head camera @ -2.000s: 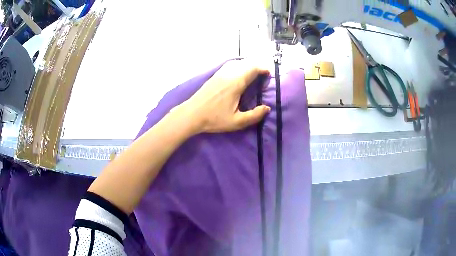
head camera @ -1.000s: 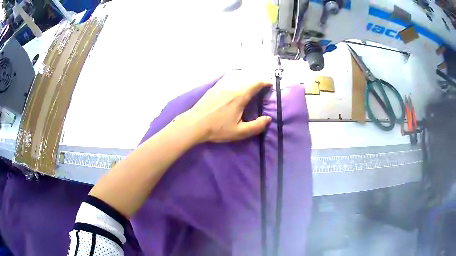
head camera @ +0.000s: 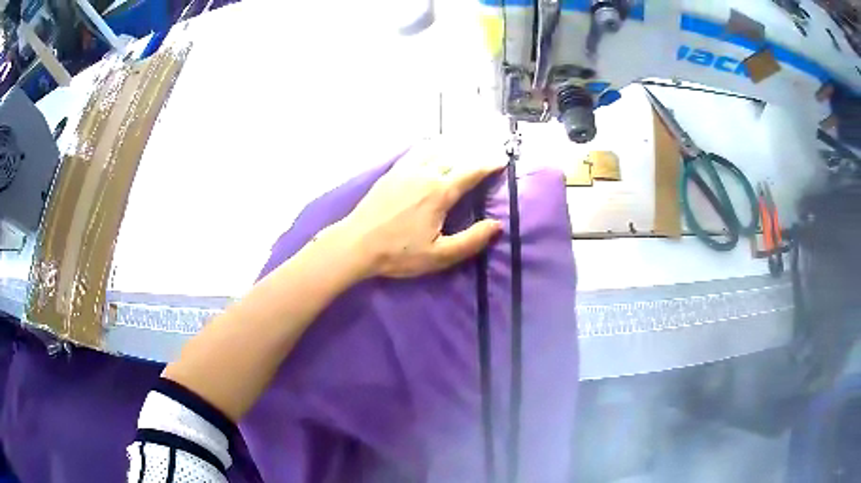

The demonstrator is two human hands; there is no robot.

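Purple fabric (head camera: pixel 415 330) lies over the table and hangs down at the front edge. Two black strips (head camera: pixel 515 311) run down it side by side; the right one leads up to the presser foot (head camera: pixel 513 146). My left hand (head camera: pixel 415 222) lies flat on the fabric left of the strips, thumb and forefinger spread around the left strip just below the foot. It presses on the cloth; no grip on it shows. My right hand is not in view.
The white sewing machine head (head camera: pixel 642 47) is above. Two yellow-tan blocks (head camera: pixel 604 166) lie right of the foot. Green-handled scissors (head camera: pixel 716 189) and orange-red snips (head camera: pixel 769 222) lie further right. Brown tape (head camera: pixel 99 189) crosses the table at left; a measuring scale (head camera: pixel 680 311) runs along the front edge.
The whole view has shifted, so the machine and table sit lower in the picture than at first. My left hand stays in nearly the same place on the fabric.
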